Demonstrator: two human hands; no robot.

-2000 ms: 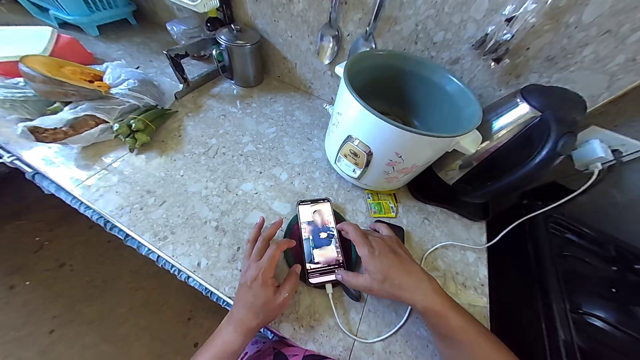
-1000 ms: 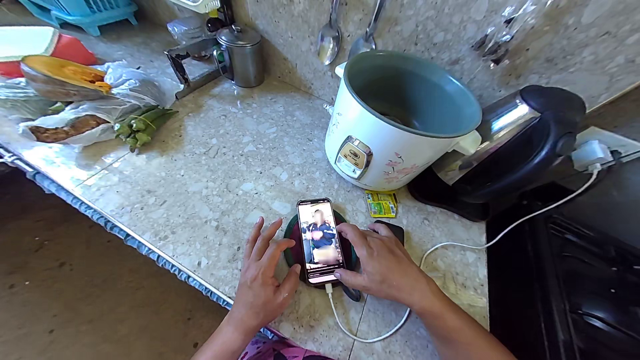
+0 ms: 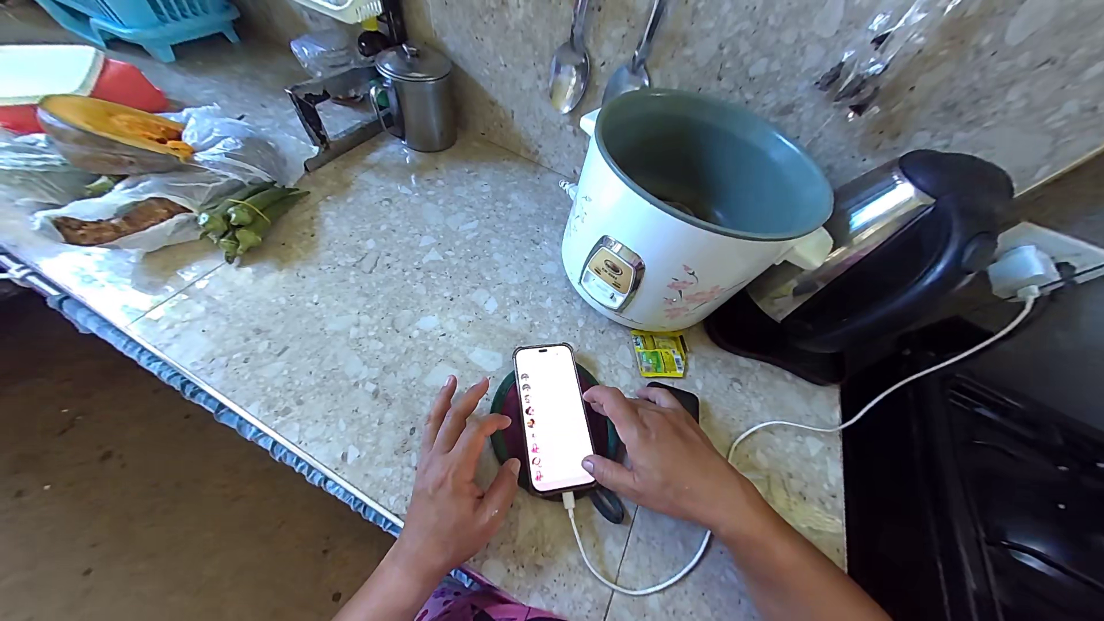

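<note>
A smartphone point(image 3: 554, 418) with a lit screen lies on a round, dark green-rimmed pad point(image 3: 503, 405) on the speckled stone counter. From its lower end runs a white charging cable point(image 3: 638, 592). My left hand point(image 3: 461, 470) is at the phone's left side, fingers apart, holding nothing. On the other side is my right hand point(image 3: 660, 448), its thumb and index finger at the phone's right edge; whether they press on it I cannot tell. Part of a black object point(image 3: 681, 398) shows beyond the right hand. A yellow-green sachet point(image 3: 661, 354) lies above that object.
Behind the phone stands a white rice cooker point(image 3: 664, 267), lidless, beside a black electric kettle point(image 3: 888, 250). A black stove point(image 3: 983, 483) borders the counter at right. At the back left are a metal canister point(image 3: 423, 103), a cut squash point(image 3: 112, 138), okra point(image 3: 246, 216) and plastic bags.
The phone's screen has gone from a picture of a person to a mostly white page with small icons down its left side. Both hands have stayed in nearly the same place.
</note>
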